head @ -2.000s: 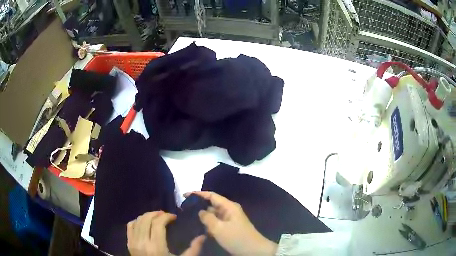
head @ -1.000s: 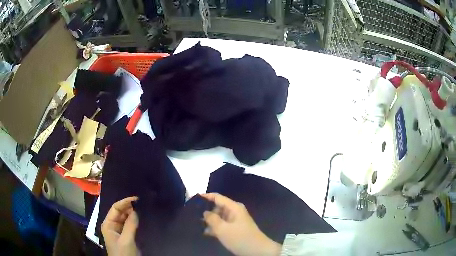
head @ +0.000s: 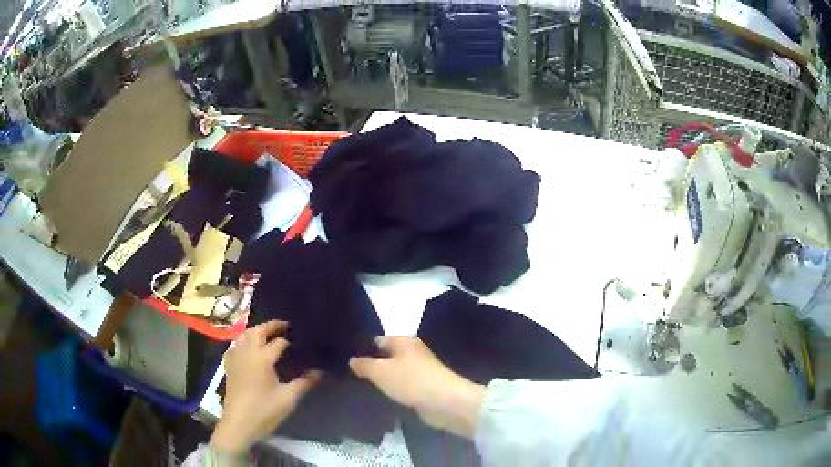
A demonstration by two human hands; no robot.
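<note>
A near-black cloth panel (head: 310,283) lies on the white table left of centre, its lower part under my hands. My left hand (head: 255,383) is on its left side, thumb and fingers spread, with cloth between them. My right hand (head: 415,376) pinches or presses the cloth at its right side; the fingertips' hold is unclear. A second dark panel (head: 497,339) with a curved edge lies to the right, partly covered by my right hand and sleeve. A crumpled dark pile (head: 428,201) lies behind them.
An orange-red basket (head: 290,141) with dark cloth and tan scraps (head: 206,270) stands left, beside a brown board (head: 118,169). The cream sewing machine (head: 715,214) stands right. Black snips (head: 753,406) lie on its bed. A metal mesh barrier (head: 729,89) is behind the table.
The view has shifted, so the table sits lower and further right. Both hands have moved over the left panel; its lower part now lies flatter between them and the white table edge shows below.
</note>
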